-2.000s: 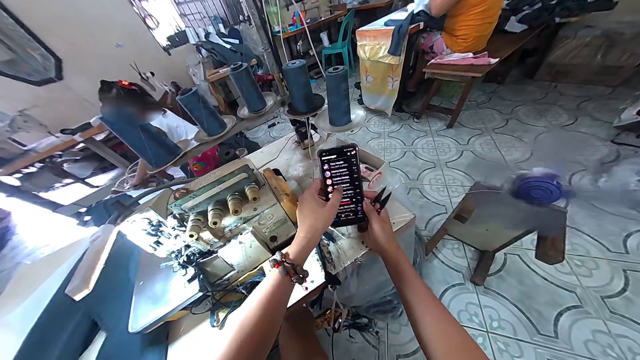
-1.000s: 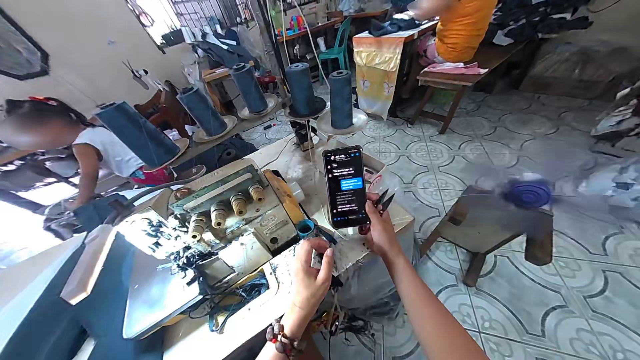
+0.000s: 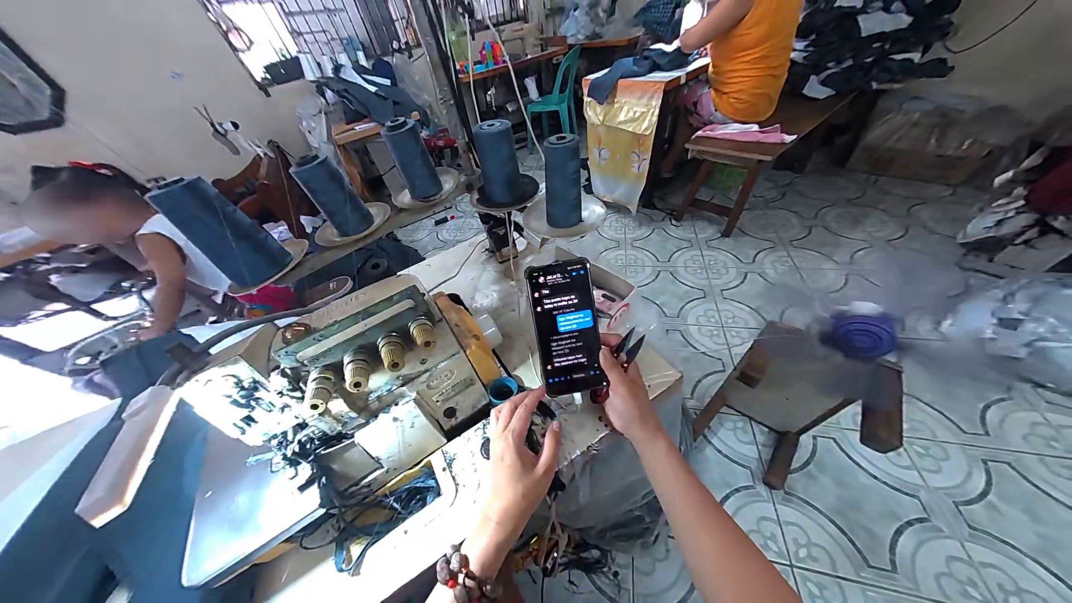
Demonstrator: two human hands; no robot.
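My right hand [image 3: 630, 400] holds a dark smartphone [image 3: 565, 328] upright over the table, its screen lit with messages. The dark pointed blades of a small cutting tool [image 3: 628, 346] stick out from the same hand, beside the phone. Just below the phone's lower left corner is my left hand [image 3: 521, 461], fingers apart and holding nothing, with a beaded bracelet on the wrist. Left of it stands a serger sewing machine [image 3: 377, 360] with several tension dials. A blue round cap or tube [image 3: 502, 390] sits between the machine and my left fingertips.
Several dark blue thread cones [image 3: 563, 180] stand on a rack behind the machine. At the right a fan [image 3: 863, 333] is by a wooden stool [image 3: 779, 385] on the tiled floor. A person in orange [image 3: 754, 63] sits at a cloth-covered table; another person [image 3: 167, 243] is at the left.
The phone's screen shows a message thread instead of a list. My left hand was on the phone and is now below it, off the screen. My right hand still holds the phone.
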